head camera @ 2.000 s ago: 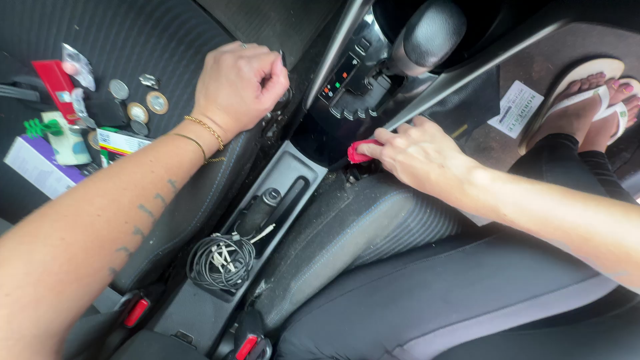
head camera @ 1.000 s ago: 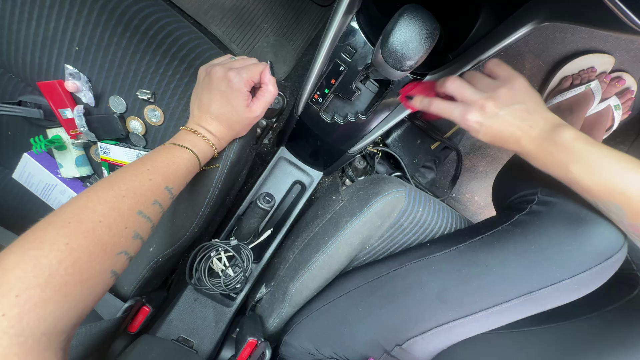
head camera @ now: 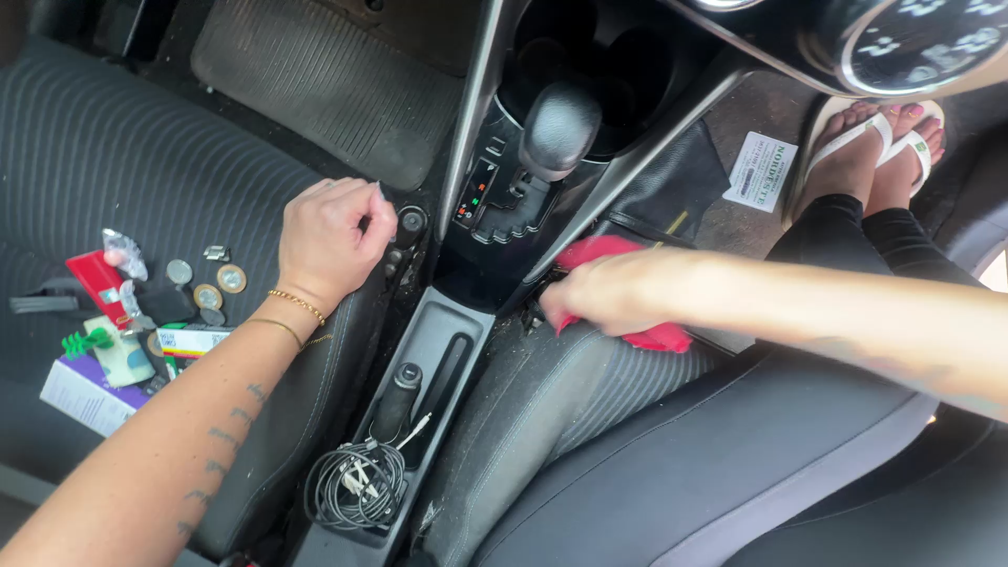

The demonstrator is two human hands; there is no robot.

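Observation:
A red cloth [head camera: 657, 335] is gripped by my right hand [head camera: 602, 295], blurred, low beside the centre console between its metallic trim and the driver's seat edge. My left hand [head camera: 335, 228] rests curled at the inner edge of the passenger seat [head camera: 213, 181]; whether something small is inside the fingers cannot be told. The gear shifter [head camera: 561, 130] stands between and above the hands. Below them, the grey console tray [head camera: 441, 315] holds the handbrake lever [head camera: 396, 402] and a coiled black cable [head camera: 362, 484].
On the passenger seat lie several coins [head camera: 231, 278], a red packet [head camera: 101, 287], a purple and white box [head camera: 90, 394] and a green plastic piece [head camera: 85, 342]. A black pouch [head camera: 669, 185] and a printed card [head camera: 760, 172] are on the driver's floor, near my feet in flip-flops [head camera: 874, 146].
My right hand has moved with the red cloth from beside the shifter back down to the gap by the driver's seat. More of the cloth shows. My left hand has stayed at the seat edge.

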